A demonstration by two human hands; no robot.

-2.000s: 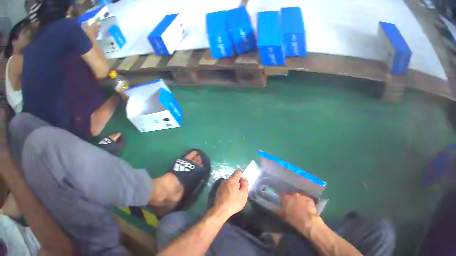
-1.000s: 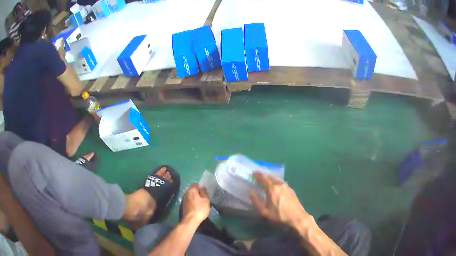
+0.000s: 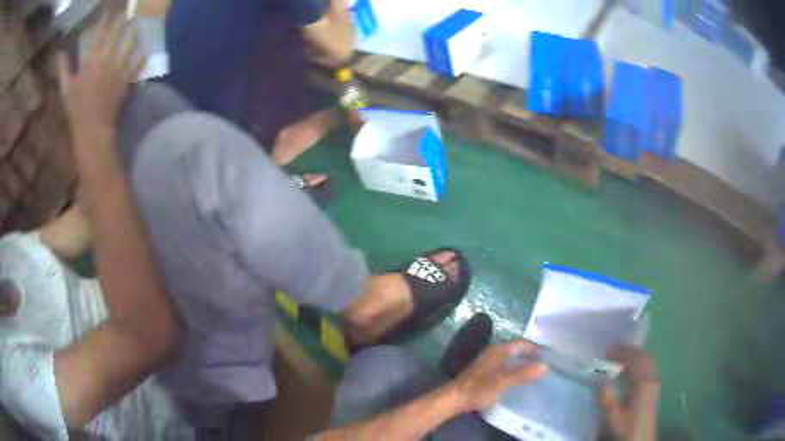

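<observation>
An open carton (image 3: 585,314), white with a blue top edge, stands on the green floor at the lower right, its mouth towards me. A pale, bluish-white piece (image 3: 551,412) with a ribbed left edge lies between my hands, on the near side of the carton and over my lap. It is blurred and cut off by the lower edge. My left hand (image 3: 501,375) grips its upper left part. My right hand (image 3: 635,389) is blurred at the carton's near right side, beside the piece; its fingertips and any hold are unclear.
Another open white-and-blue carton (image 3: 398,168) stands on the floor by a seated person in dark clothes (image 3: 250,69). Blue cartons (image 3: 564,76) stand on a wooden pallet (image 3: 538,129) with white sheeting. Beside me on the left are another person's bent grey-trousered leg (image 3: 250,207) and raised arm (image 3: 125,224).
The view has turned left, so the scene shows further right. The rounded translucent piece seen over the carton no longer shows there; a pale piece is now between my hands, nearer my lap.
</observation>
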